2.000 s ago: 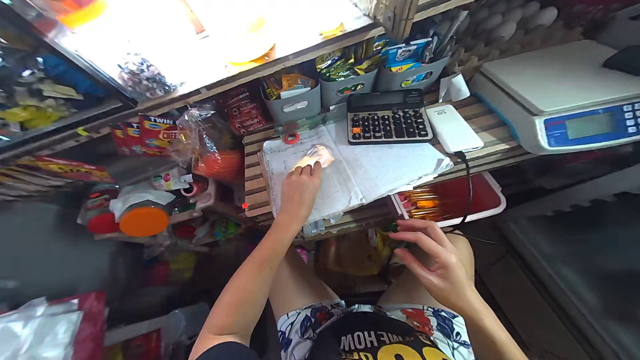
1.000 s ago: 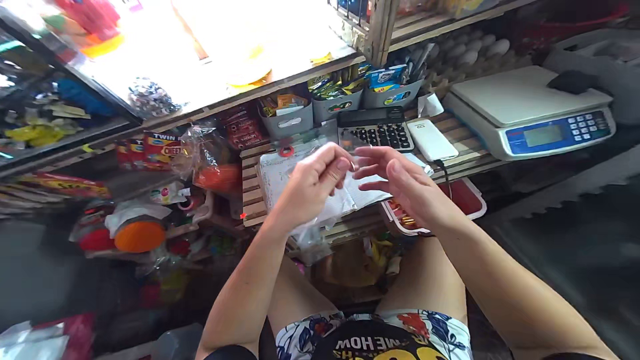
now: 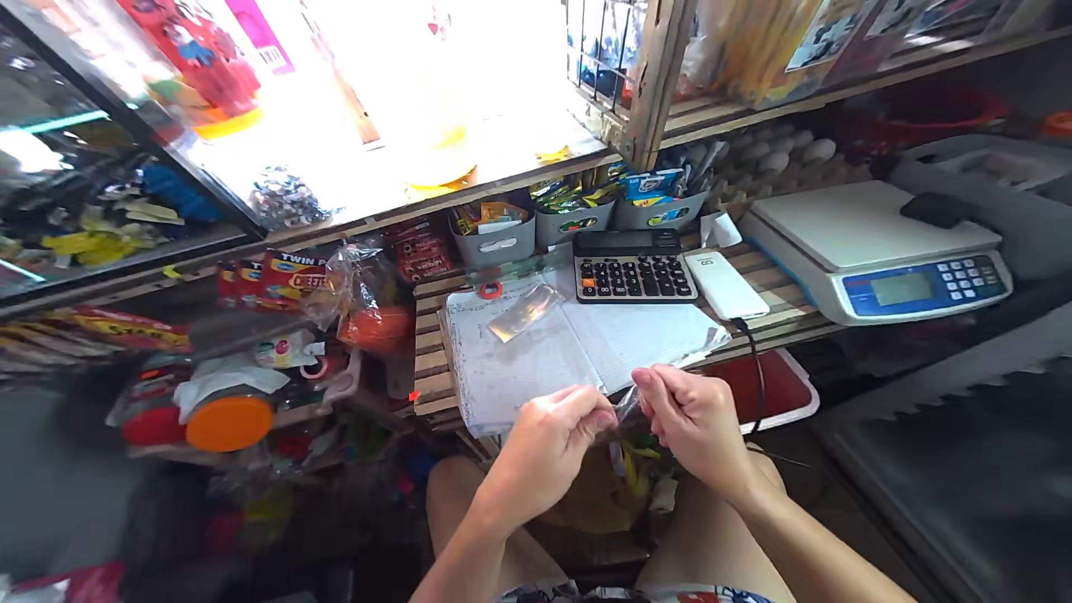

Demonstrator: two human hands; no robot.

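Both hands pinch a small piece of clear plastic (image 3: 626, 404) stretched between them, just past the near edge of an open notebook (image 3: 536, 360). My left hand (image 3: 557, 440) has it at the left end and my right hand (image 3: 691, 419) at the other, fingers curled. On the notebook's left page lies a shiny transparent packet (image 3: 526, 312); its contents cannot be made out. A desk calculator (image 3: 634, 268) rests at the notebook's far edge, with a white power bank (image 3: 726, 286) and its black cable to the right.
A digital scale (image 3: 879, 251) stands at the right, near eggs (image 3: 779, 151) in trays. Gray bins (image 3: 494, 244) of sachets line the slatted wooden shelf (image 3: 431, 360). Below it sits a red tray with a white rim (image 3: 804, 385). An orange-lidded jar (image 3: 230, 423) is at the left.
Two seconds ago my left hand was over the notebook and my right hand was apart from it. Both are now close together nearer my lap, with the plastic between them.
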